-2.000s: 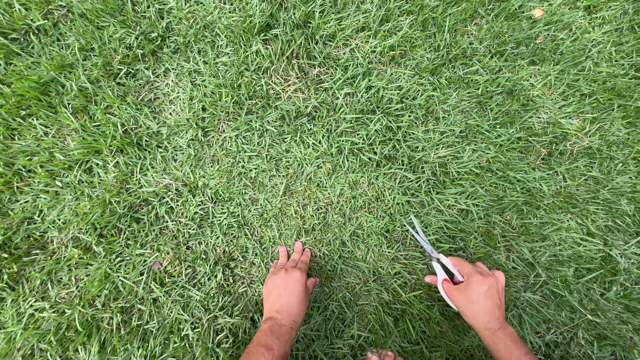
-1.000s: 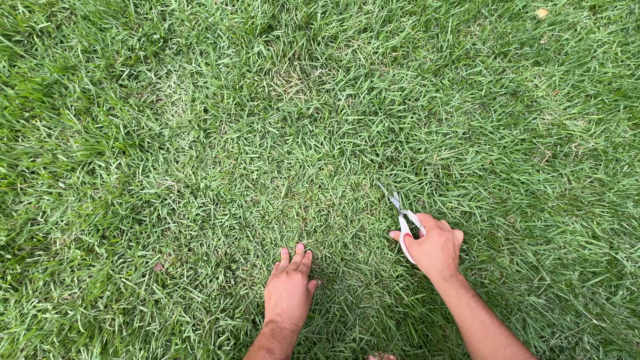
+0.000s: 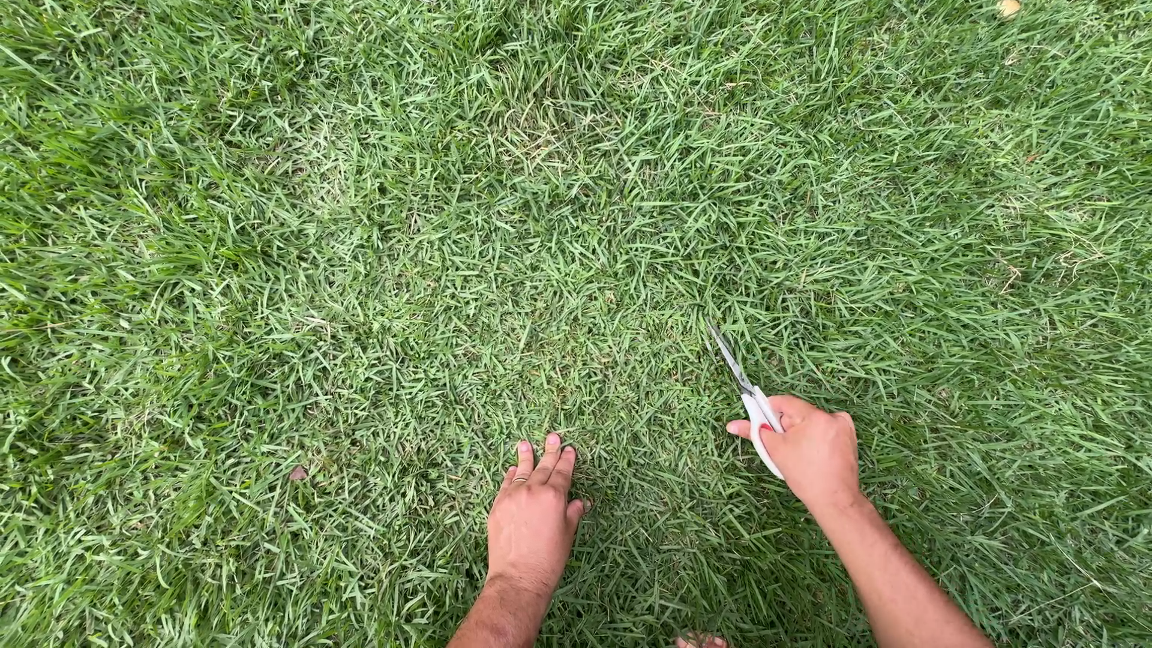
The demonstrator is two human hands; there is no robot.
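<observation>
My right hand [image 3: 814, 445] is closed around the white handles of a pair of scissors [image 3: 760, 418], which have some red on the inside of the grips. Their metal blades point up and to the left, low in the grass, and look nearly closed; the tips are partly among the grass blades. My left hand [image 3: 533, 513] lies palm down on the grass [image 3: 405, 360], to the left of the scissors and lower in the view. A ring is on one of its fingers, and it holds nothing that I can see.
Short, dense grass with loose-looking clippings surrounds both hands. Taller grass [image 3: 135, 180] grows at the left. A small brown leaf [image 3: 298, 472] lies left of my left hand, and a pale yellowish thing [image 3: 1009, 8] at the top right. Toes [image 3: 702, 641] show at the bottom edge.
My right hand has moved left with the scissors since the earliest frame. The scissor blades, apart a second ago, are now nearly together. My left hand has stayed in place.
</observation>
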